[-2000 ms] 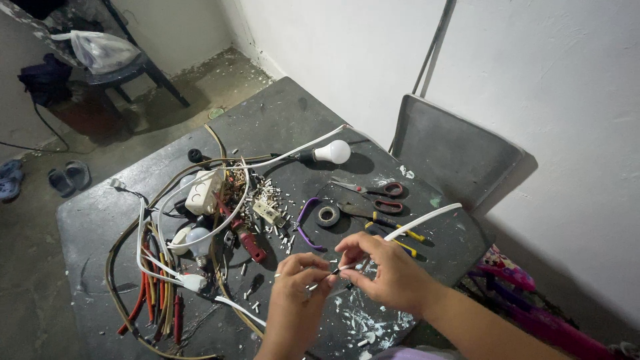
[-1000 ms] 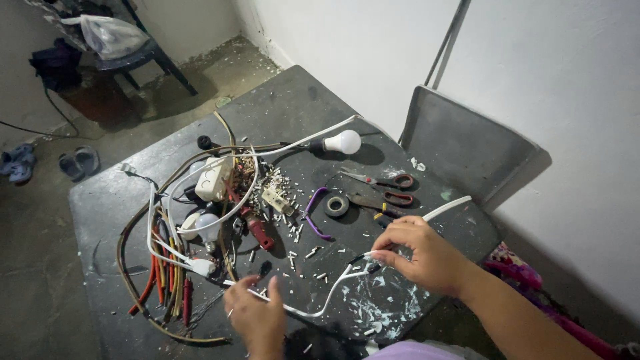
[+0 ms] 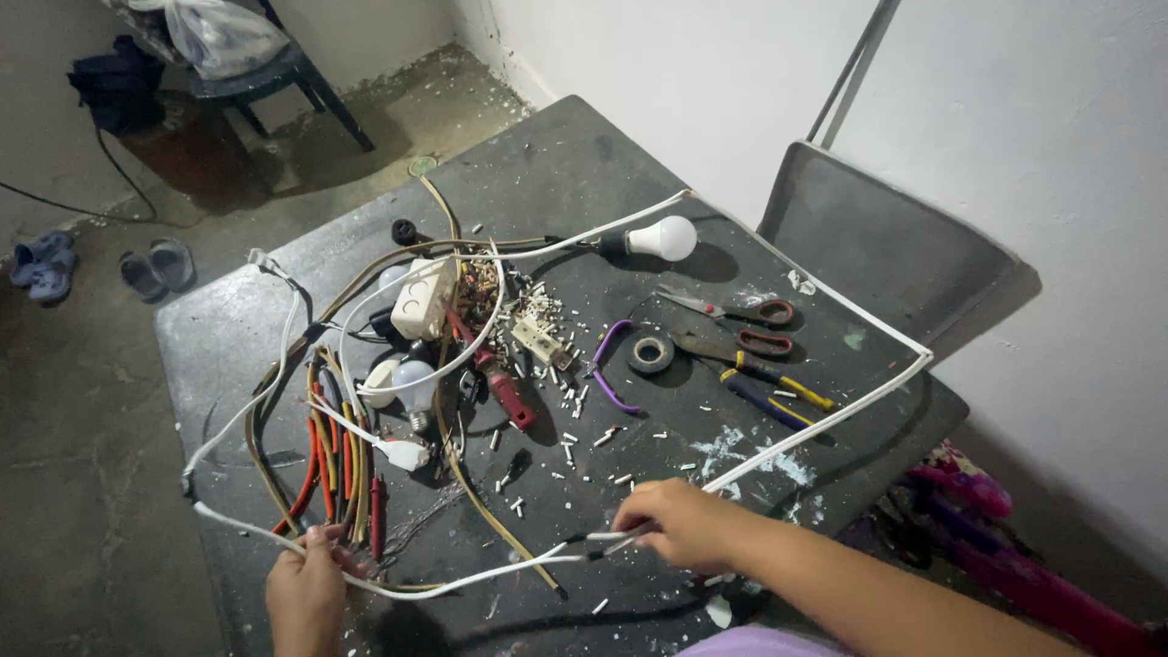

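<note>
My left hand (image 3: 315,584) grips the white electrical cable (image 3: 447,586) near the table's front left. My right hand (image 3: 675,525) is shut on the same cable's split strands, beside black-wrapped joints. From there the cable runs up the table's right side and back to a black lamp holder with a white LED bulb (image 3: 673,238). Beyond my right hand lie a roll of black tape (image 3: 650,351), a purple plastic strip (image 3: 602,370), scissors (image 3: 730,310) and pliers with yellow and blue handles (image 3: 762,388). A red-handled screwdriver (image 3: 506,392) lies near the middle.
Left of centre are a white electrical box (image 3: 424,299), a clear bulb (image 3: 417,388), a white plug (image 3: 401,453) and a bundle of coloured wires (image 3: 333,456). Cut insulation bits (image 3: 543,310) litter the table (image 3: 566,155). A grey chair back (image 3: 876,246) stands at the right, by the wall.
My hands were close together two seconds ago and are now apart, my left hand farther left. The cable is now spread along the table's front and right edge.
</note>
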